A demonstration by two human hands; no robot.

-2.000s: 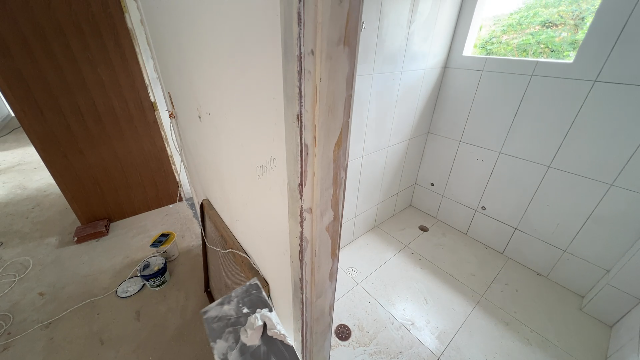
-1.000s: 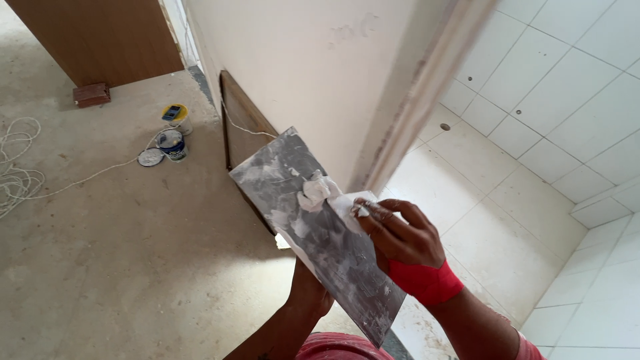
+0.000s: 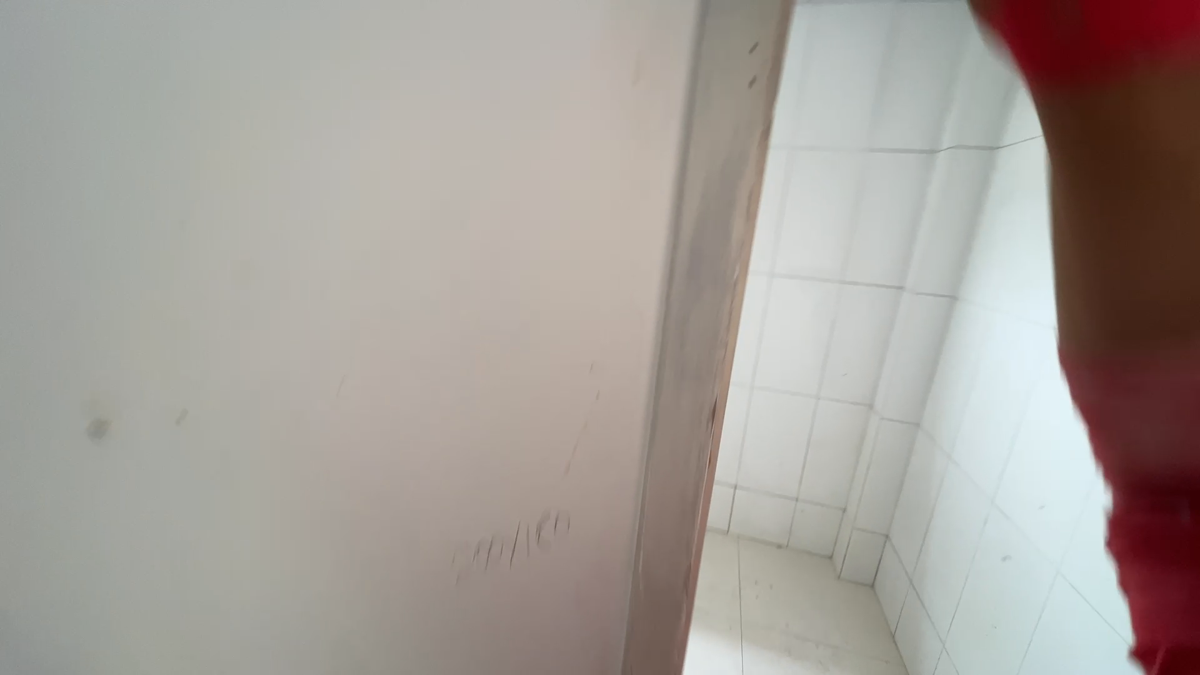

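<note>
My raised right forearm, blurred, crosses the right edge of the head view, with a red band near the wrist at the top and a red sleeve lower down. The right hand itself is beyond the top of the picture, so what it holds is hidden. My left hand is out of view too. Left of the arm stands the edge of the wall opening (image 3: 698, 281), a tall strip with smeared grey and brownish patches and two small dark marks near its top. A pale, smooth wall (image 3: 356, 281) adjoins it and bears faint handwritten marks.
Beyond the opening lies a room with white wall tiles (image 3: 834, 216) and a light tiled floor (image 3: 797, 609). A boxed-out tiled corner (image 3: 928, 225) runs up its wall. The wall edge stands close in front.
One second ago my right hand held a putty knife at a plaster-smeared metal plate; now the forearm is raised and both hands and the plate are out of view. The view has swung up to the wall.
</note>
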